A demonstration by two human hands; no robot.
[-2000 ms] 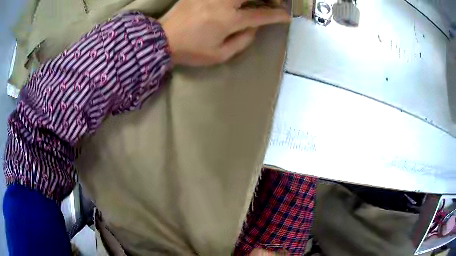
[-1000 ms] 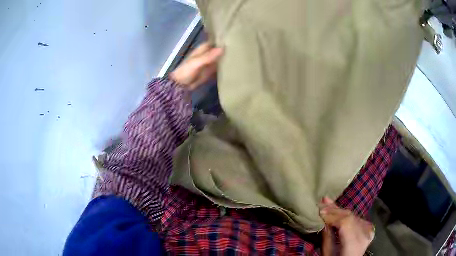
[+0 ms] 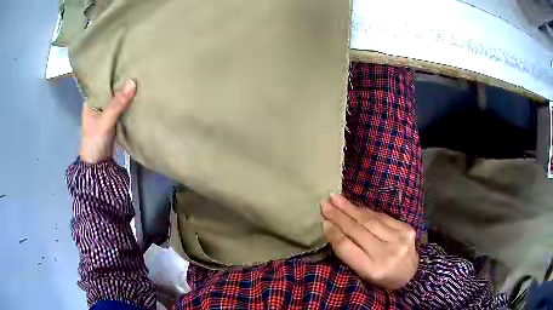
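Note:
A large khaki cloth panel (image 3: 236, 103) lies from the machine table's edge down over the lap, its right edge frayed with pale threads. My left hand (image 3: 106, 118) grips its left edge, thumb on top and the fingers hidden beneath. My right hand (image 3: 370, 239) is at its lower right corner, fingertips on the frayed edge; the thumb is hidden, and the corner appears pinched. Below the panel, a folded part of khaki cloth (image 3: 212, 236) hangs over the lap.
The white machine table (image 3: 436, 36) with its wooden edge runs across the upper right. A red-and-navy checked apron (image 3: 385, 139) covers the lap. A khaki heap (image 3: 497, 200) lies below the table at right. More khaki cloth (image 3: 74, 24) is at upper left.
The view has swung back from the left. The panel now lies flatter and wider. My left hand holds its left edge lower down; my right hand stays at the lower right corner.

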